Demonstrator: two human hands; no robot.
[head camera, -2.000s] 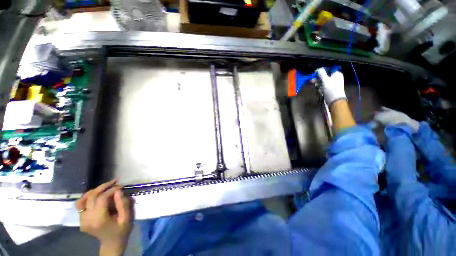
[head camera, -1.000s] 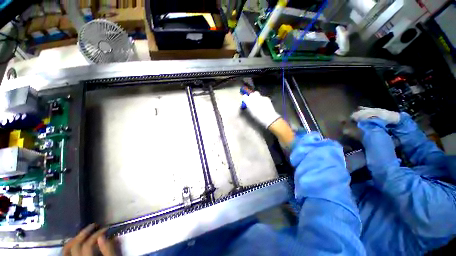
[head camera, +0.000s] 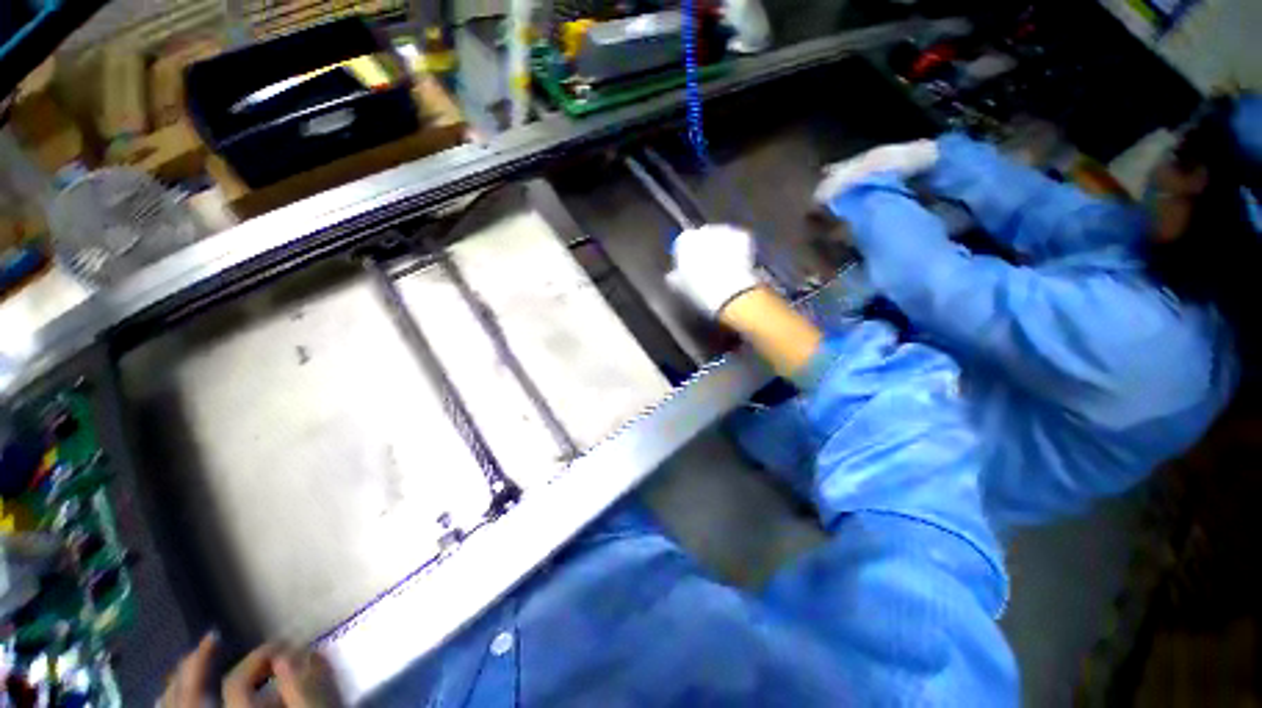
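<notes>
My right hand (head camera: 714, 270) wears a white glove and is over the right part of the conveyor, near the front rail. Its fingers look curled, but no brush shows; whatever is in it is hidden or blurred. My bare left hand (head camera: 263, 678) is cut off by the bottom edge, fingers apart at the near rail, nothing seen in it. The pale conveyor bed (head camera: 305, 415) has scuffs and small dark marks. Paired cross shafts (head camera: 436, 367) span it. The silver front rail (head camera: 554, 512) runs diagonally.
A green circuit board (head camera: 90, 533) in a dark carrier (head camera: 159, 595) lies at left. A black bin (head camera: 298, 111), a blurred fan (head camera: 125, 221) and another board (head camera: 623, 83) stand behind. A blue coiled cord (head camera: 695, 97) hangs over the line. A blue-clothed coworker (head camera: 1052, 332) reaches in from the right.
The view has turned and shifted right. My right hand has moved from the pale bed's far right part towards the front rail; the blue brush handle no longer shows. My left hand stays at the near rail.
</notes>
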